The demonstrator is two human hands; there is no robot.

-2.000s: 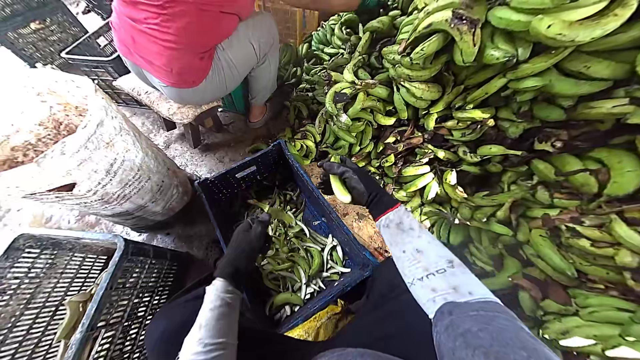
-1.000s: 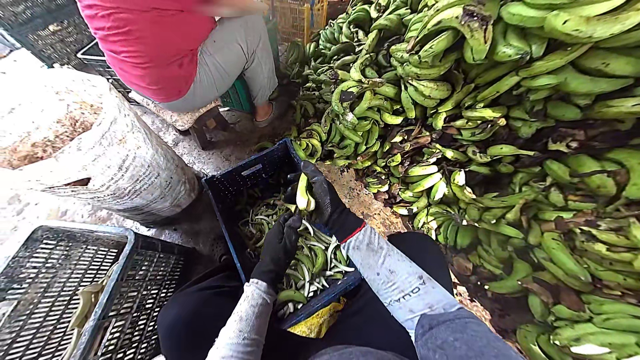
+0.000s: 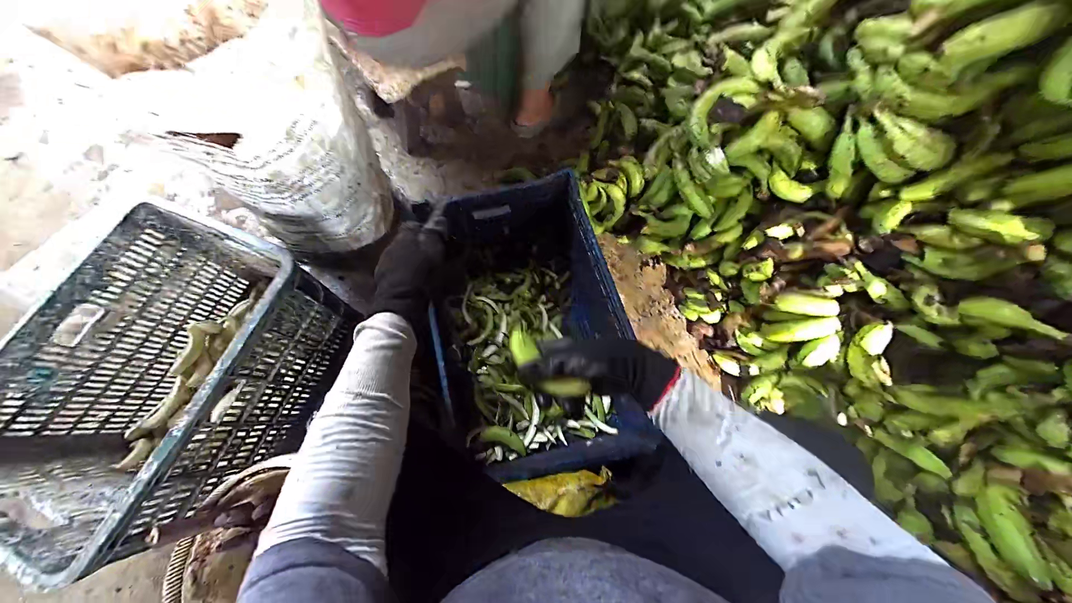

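Note:
My right hand (image 3: 590, 366), in a black glove, holds a green plantain (image 3: 525, 346) above the blue plastic crate (image 3: 610, 289) between my legs. A second green piece shows under its fingers; whether it is a separate fruit I cannot tell. Strips of green and white plantain peel (image 3: 528, 314) lie in the crate. My left hand (image 3: 409, 261), also black-gloved, is at the crate's left rim, its fingers pointing away from me and blurred; whether it holds anything I cannot tell.
A dark mesh crate (image 3: 283, 285) with a few pale plantains (image 3: 197, 360) stands at left. Behind it is a large woven sack (image 3: 318, 180). A heap of green plantains (image 3: 804, 310) fills the right side. A seated person (image 3: 469, 25) is ahead. A yellow bag (image 3: 565, 492) lies below the blue crate.
My hands were together at a plantain one second ago. Now they are apart: the left has moved to the crate's left rim, the right is lower over the peels. The view has shifted.

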